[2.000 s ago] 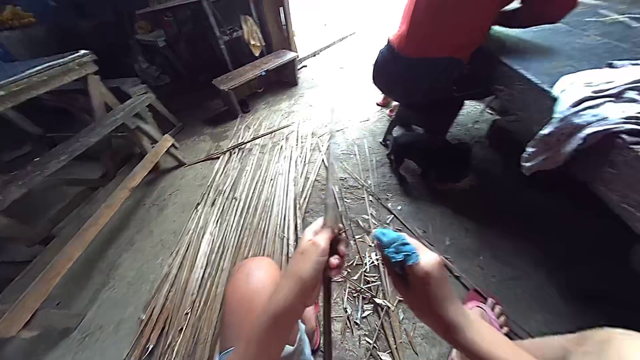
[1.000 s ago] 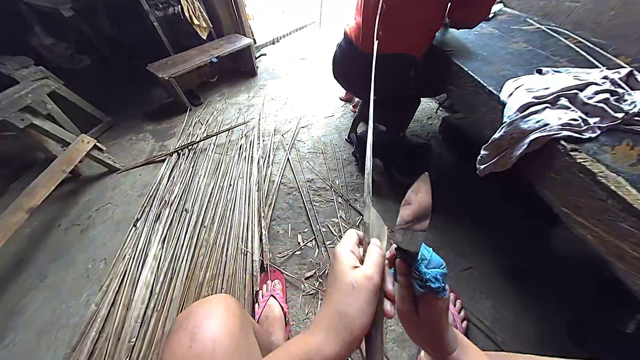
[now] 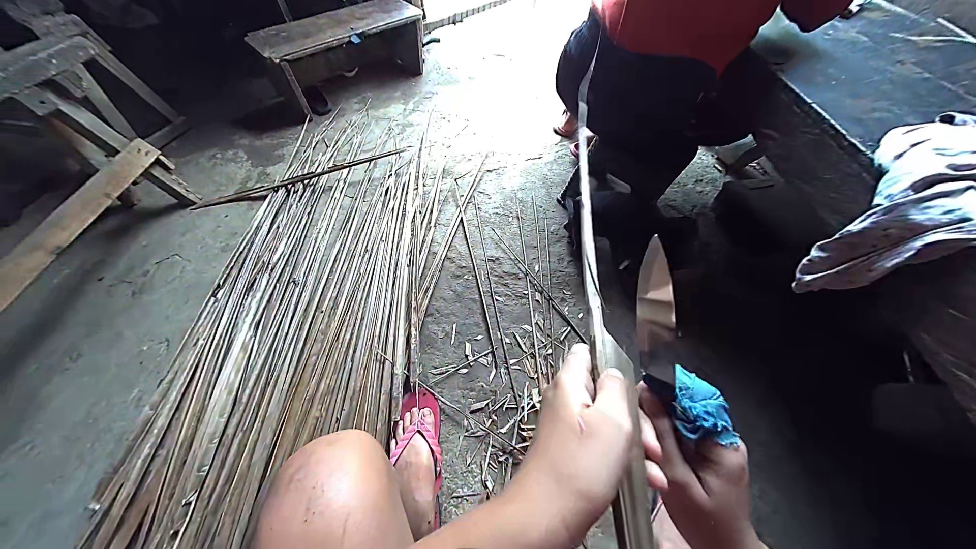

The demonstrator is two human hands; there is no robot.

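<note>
My left hand (image 3: 583,438) grips a long split plant stalk (image 3: 588,198), whose thin pale upper part rises away from me while its broader lower end passes below the hand. Close on the right, my right hand (image 3: 705,473) holds a knife (image 3: 656,297) by its handle, blade pointing up. Blue cloth (image 3: 700,408) is wrapped about the handle or the fingers; which one cannot be told. The blade stands apart from the thin part of the stalk. Some right-hand fingers lie behind the stalk. Many long dry stalks (image 3: 328,305) lie on the floor at the left.
Shavings (image 3: 488,419) lie beside my pink sandal (image 3: 418,435). A person in a red top (image 3: 671,30) is ahead, near a dark raised platform (image 3: 862,69) with a patterned cloth (image 3: 907,198). A wooden bench (image 3: 335,29) and a wooden trestle (image 3: 84,99) stand at the far left.
Two seconds ago the blue cloth was apart from my left hand; the right hand and knife have since come close beside it. The stalk now shows a thin pale strip rising upward.
</note>
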